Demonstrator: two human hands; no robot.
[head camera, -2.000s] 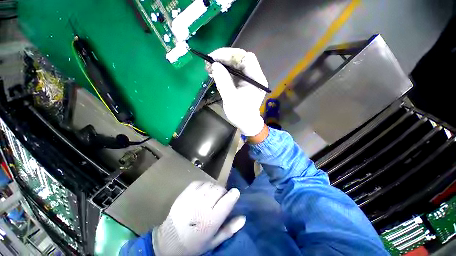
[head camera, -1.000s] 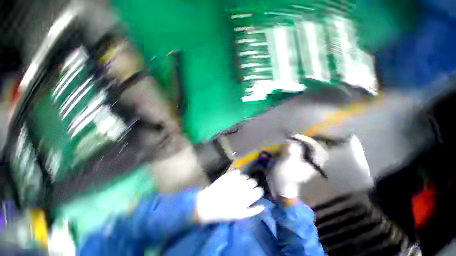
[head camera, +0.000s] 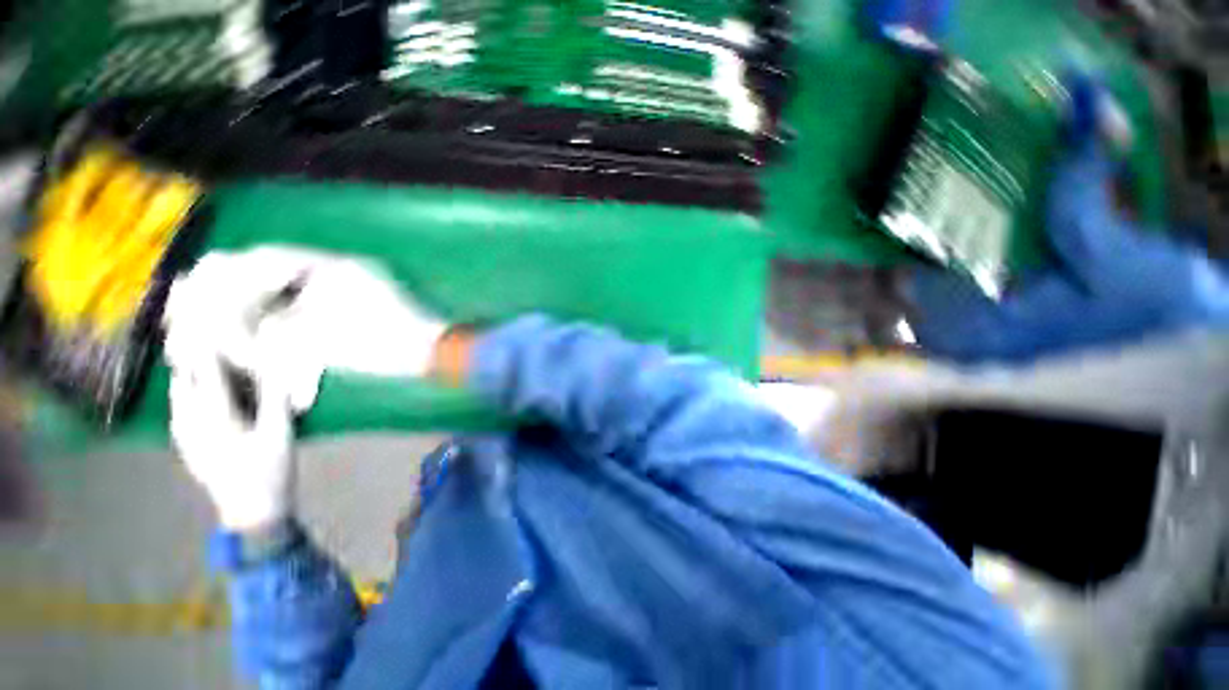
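Observation:
Both gloved hands are together over the left end of the green mat (head camera: 593, 270), and the picture is blurred. My left hand (head camera: 232, 452) is upright at the left, with blue at its wrist. My right hand (head camera: 344, 317) reaches across from the right and overlaps it. Small dark patches show between the fingers; I cannot tell what they are or whether either hand holds something. A black tray with a yellow pile (head camera: 105, 243) stands just left of the hands. The tweezers cannot be made out.
Green circuit boards (head camera: 654, 61) lie in a black frame (head camera: 539, 162) behind the mat. At the right, another person's blue sleeve (head camera: 1105, 270) reaches by a green board with white parts (head camera: 957, 196). A black rectangular thing (head camera: 1045, 492) is at the lower right.
The view has swung to another part of the bench. My hands, apart before, have come together at the left. The dark tweezers seen in my right hand earlier are no longer distinct.

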